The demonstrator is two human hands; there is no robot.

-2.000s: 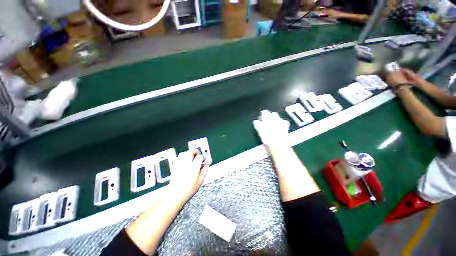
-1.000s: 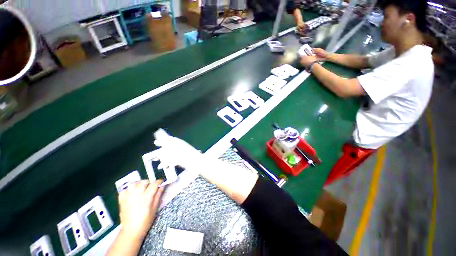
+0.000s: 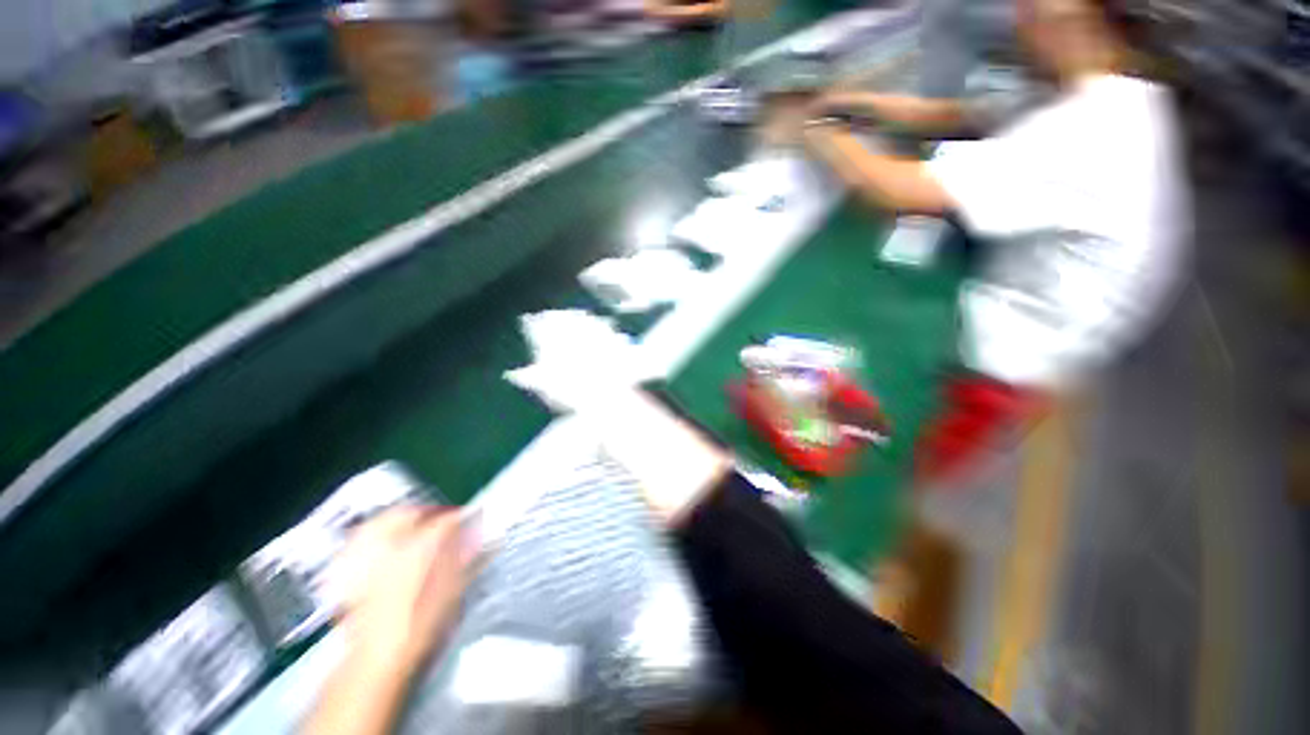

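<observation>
The view is strongly blurred. My bare left hand [image 3: 402, 567] is at the lower left, against white housings [image 3: 323, 546] on the belt beside the pale rail; whether it grips one cannot be told. More blurred housings [image 3: 187, 668] lie further left. My right hand in a white glove [image 3: 575, 366] reaches over the rail at the near end of the right-hand housings [image 3: 639, 280]; its fingers and any housing at them blur together.
Green conveyor belt [image 3: 417, 345] runs beyond the pale rail [image 3: 718, 287]. Bubble wrap [image 3: 575, 560] lies under my forearms with a white card [image 3: 514, 671] on it. A red bin [image 3: 812, 431] holding items is to the right. A person in a white shirt [image 3: 1078, 230] works at the far right.
My right gloved hand has moved right and away from my left hand, towards the right-hand housings. My left hand stays near the left housings. The view has blurred and shifted.
</observation>
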